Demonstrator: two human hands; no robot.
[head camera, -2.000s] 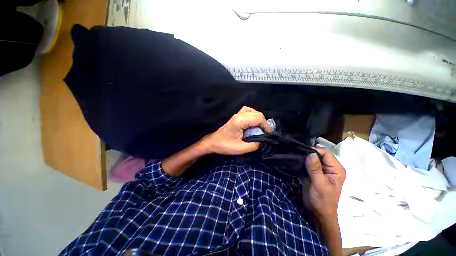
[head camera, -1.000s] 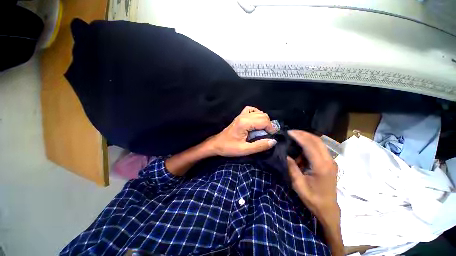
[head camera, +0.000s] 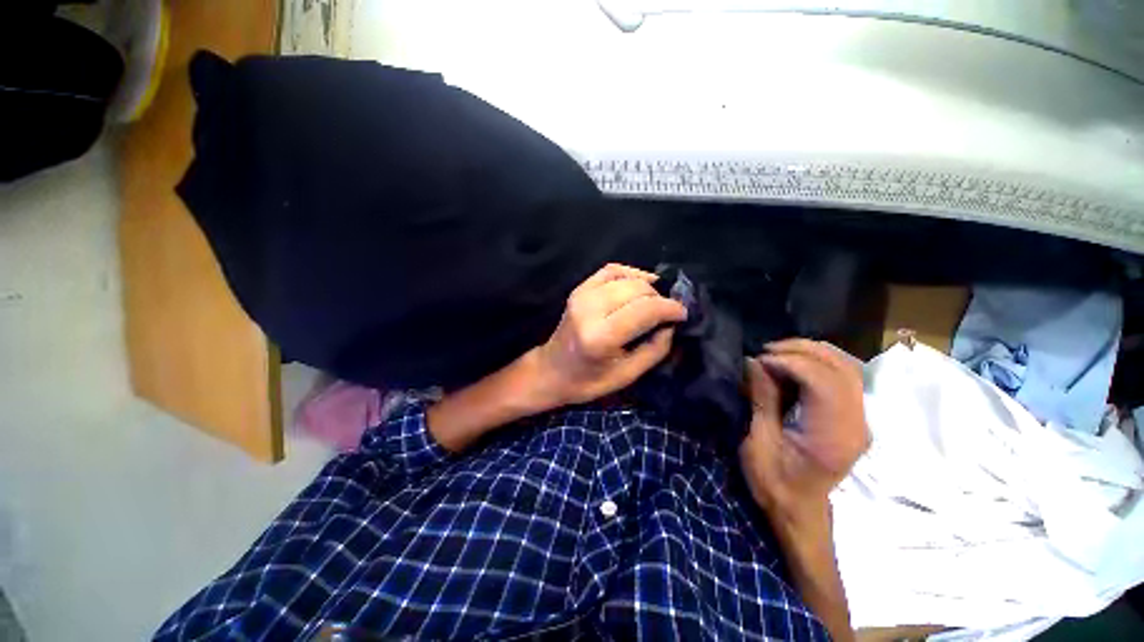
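A large dark garment spreads from the wooden side board across the table's front edge to my lap. My left hand grips a bunched part of it at the centre. A small grey-blue patch shows at its fingertips. My right hand is at the right side of the bunched dark cloth, with its fingers curled and its fingertips close to the cloth's edge. Whether these fingertips pinch the cloth cannot be told.
The white table has a printed tape measure along its front edge. The wooden board is at left, with pink cloth beside its lower end. White fabric is heaped at right, with light blue fabric behind it.
My right hand has left the stretched dark edge it held and moved nearer the left hand, then slightly back right and down. My left hand has turned and its fingertips now pinch the cloth.
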